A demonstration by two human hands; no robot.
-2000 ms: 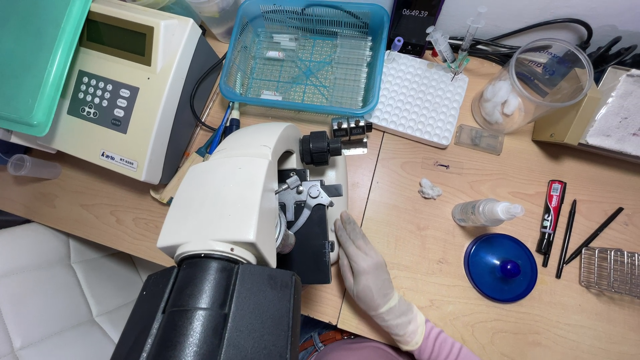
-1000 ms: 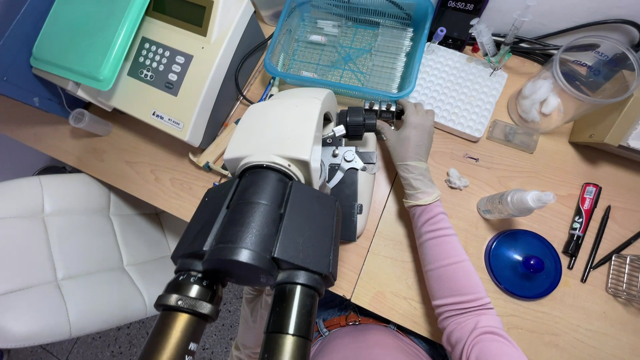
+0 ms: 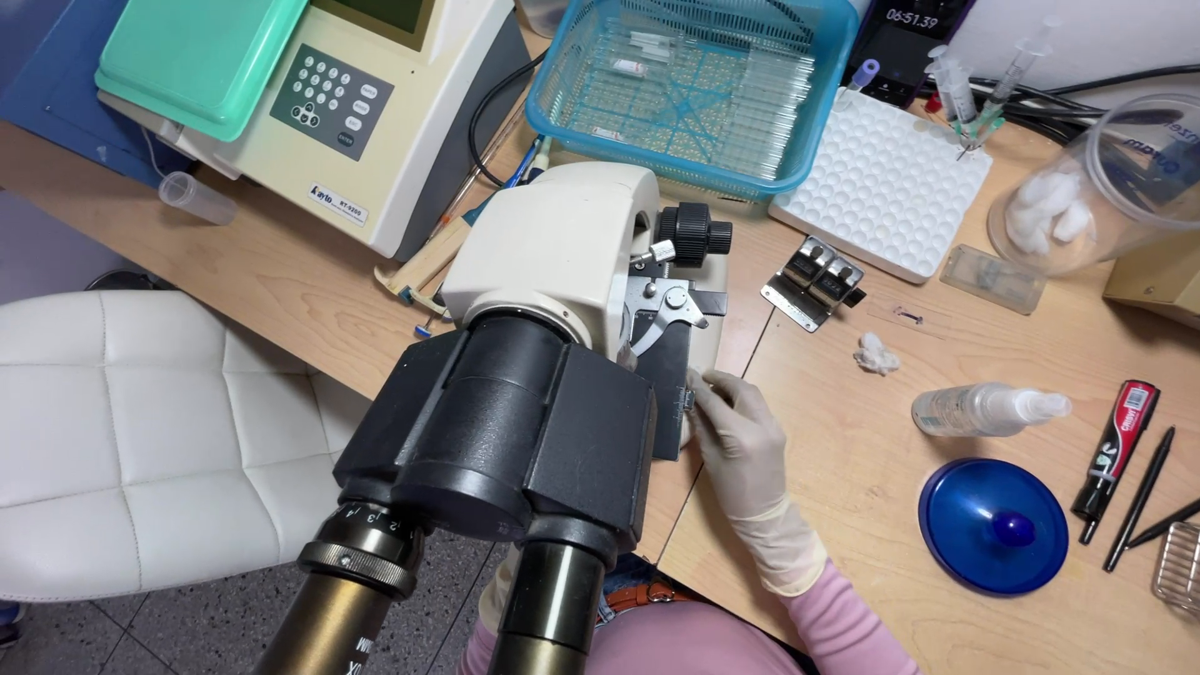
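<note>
A microscope point(image 3: 553, 253) with a cream body and black binocular head fills the middle of the view. My right hand point(image 3: 745, 450), in a pale latex glove, has its fingertips at the right edge of the black mechanical stage point(image 3: 661, 403); whether they grip a part there is unclear. My left hand point(image 3: 497, 591), gloved too, is mostly hidden behind the eyepiece tubes at the bottom. Right of the focus knob point(image 3: 694, 234), a metal tally counter point(image 3: 812, 283) lies on the table. Near it are a glass slide with a dark stain point(image 3: 908, 317) and a cotton ball point(image 3: 877, 354).
Behind stand a blue basket of glass slides point(image 3: 548, 112), a white well tray point(image 3: 881, 187) and a cotton jar point(image 3: 1008, 220). To the right are a spray bottle point(image 3: 970, 410), blue lid point(image 3: 956, 525) and marker point(image 3: 1116, 450). At left are an analyzer point(image 3: 412, 122) and white chair point(image 3: 187, 441).
My right hand has moved from the counter beside the focus knob down to the stage's edge. The counter, which it covered a second ago, now lies to the right of the knob.
</note>
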